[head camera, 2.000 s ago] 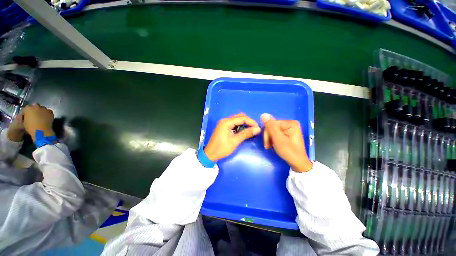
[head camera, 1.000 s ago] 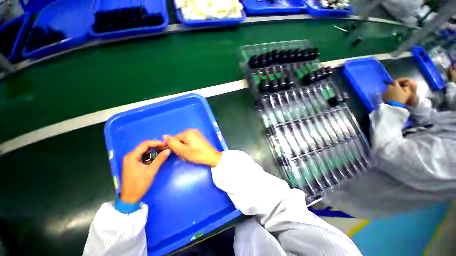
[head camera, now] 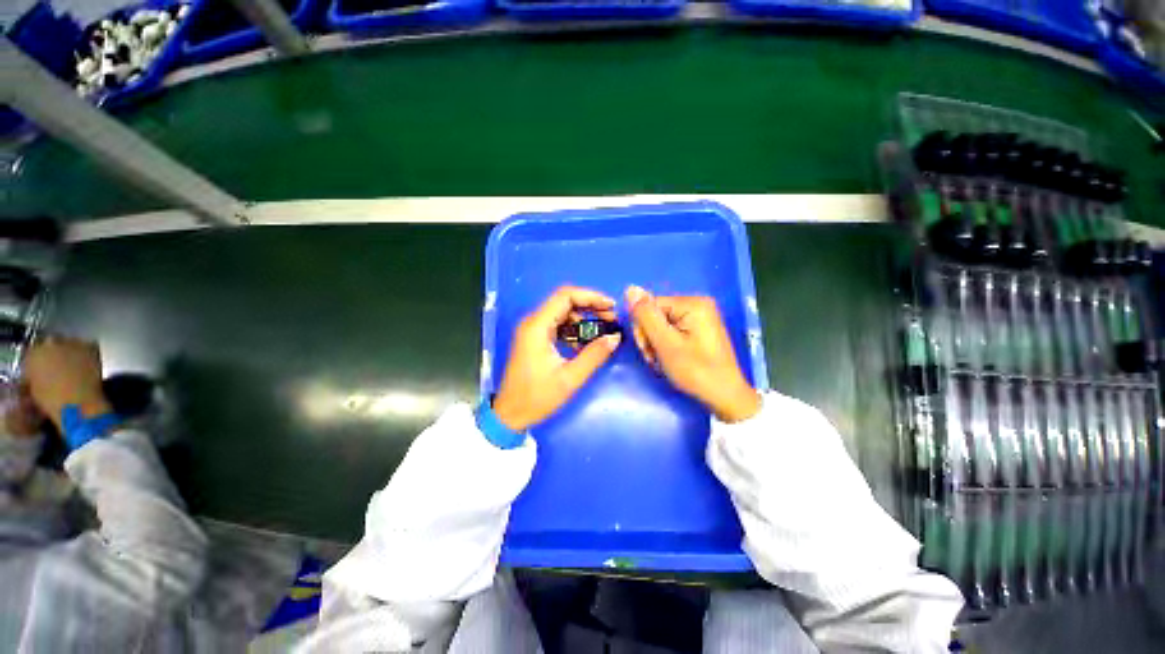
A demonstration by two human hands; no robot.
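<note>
A small black housing (head camera: 589,330) is held between the thumb and fingers of my left hand (head camera: 547,362), over the blue work tray (head camera: 626,555). My left wrist has a bright blue band. My right hand (head camera: 690,342) is close to the right of the housing, its thumb and fingertips drawn together. Whether something tiny sits between those fingertips cannot be told. Both hands are above the upper middle of the tray.
A clear blister tray (head camera: 1048,432) with black units in its far rows stands at right. A pale metal rail (head camera: 422,211) and green conveyor belt (head camera: 537,118) run beyond the work tray. Blue parts bins (head camera: 830,13) line the far side. Another person's hand (head camera: 64,376) is at left.
The view swung right and then back left. The housing stays in my left hand. My right hand has drawn slightly off from my left fingertips since one second ago.
</note>
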